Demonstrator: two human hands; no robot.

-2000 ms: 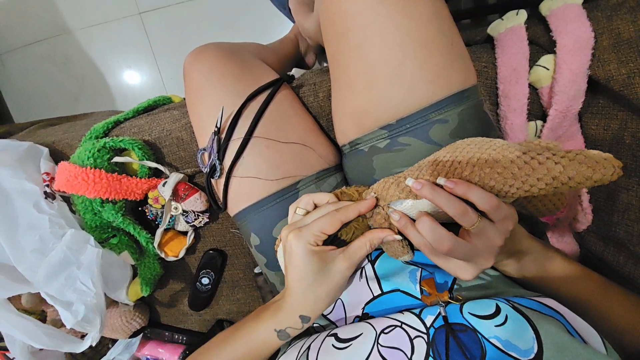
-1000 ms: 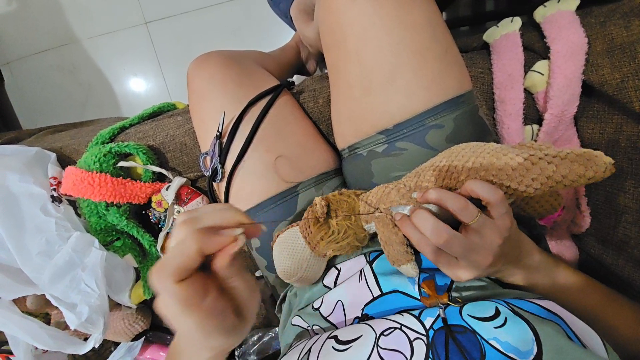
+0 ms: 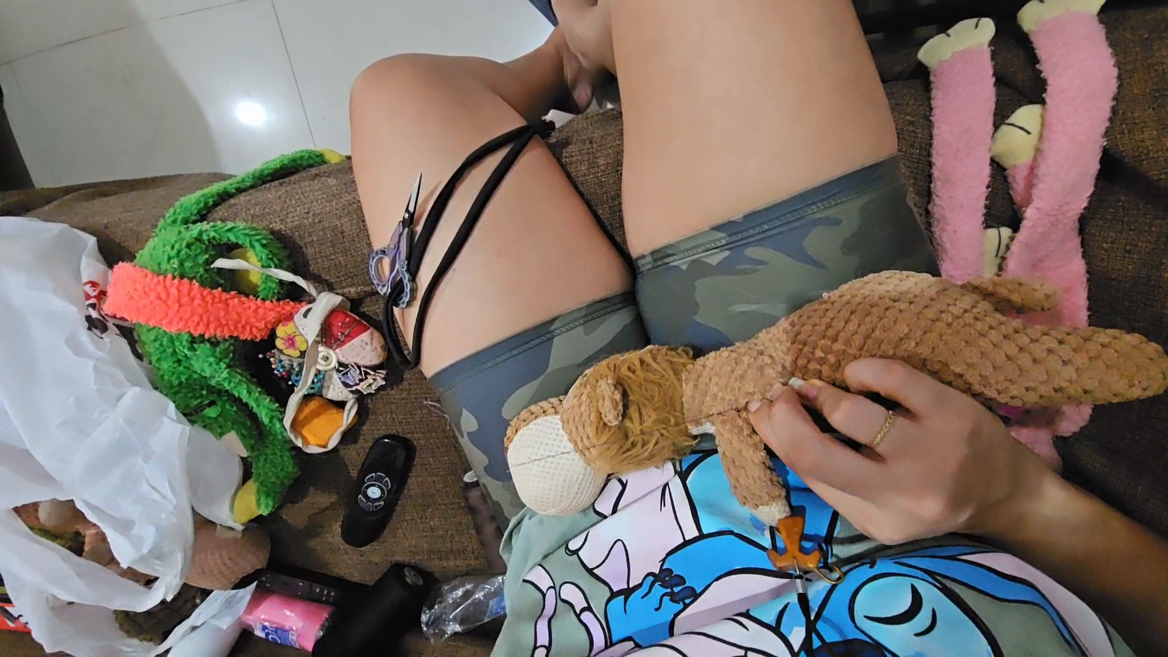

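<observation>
A brown plush animal with a shaggy mane and a cream muzzle lies across my lap. My right hand, with a ring on one finger, pinches the plush body at its side, just above a small dangling limb. A dark thread lies near the mane and the pinched place. My left hand is out of the frame. Small scissors with patterned handles rest on my thigh beside a looped black cord.
Left on the brown sofa are a green plush with a coral band, a pincushion with pins, a black remote-like object, a white plastic bag and a black thread spool. Pink plush limbs lie at right.
My left hand was at the plush two seconds ago, then raised to the left of it, and is now gone from view. My right hand still pinches the plush body.
</observation>
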